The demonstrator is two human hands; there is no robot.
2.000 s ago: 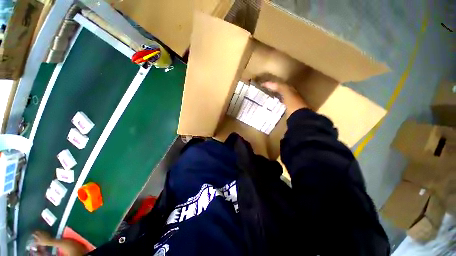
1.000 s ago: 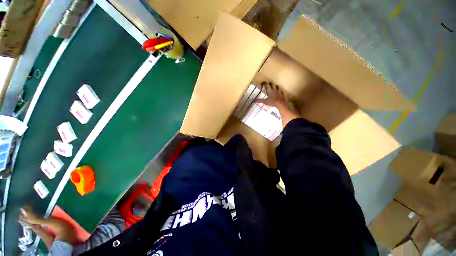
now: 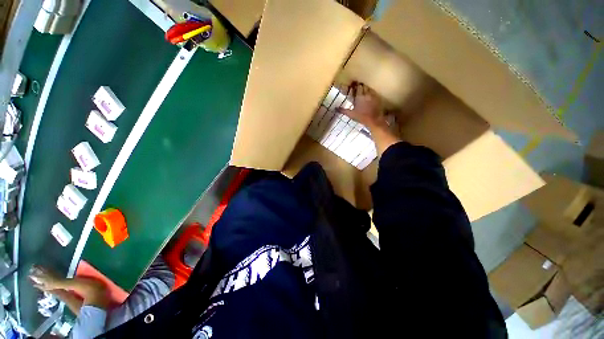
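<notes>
A large open shipping carton (image 3: 298, 79) stands in front of me, its flaps spread. Inside it, stacked white product boxes (image 3: 348, 140) form a block with thin dark gaps. My right hand (image 3: 365, 109) reaches into the carton and lies over the far end of the block. Its thumb is on the box tops and its fingers are at the far side. Whether it grips a box cannot be told. My left hand is not visible.
Product boxes (image 3: 85, 156) lie in a row on the green conveyor at the left, beyond a pale guide rail (image 3: 142, 116). An orange tape dispenser (image 3: 111, 227) and scissors (image 3: 189, 30) are on the bench. Another person's hand (image 3: 69, 286) is at lower left. More cartons (image 3: 530, 265) lie right.
My right hand has moved from the block's far right edge onto its far end, with the thumb over the tops. The other person's forearms have come further into view. The camera view has shifted.
</notes>
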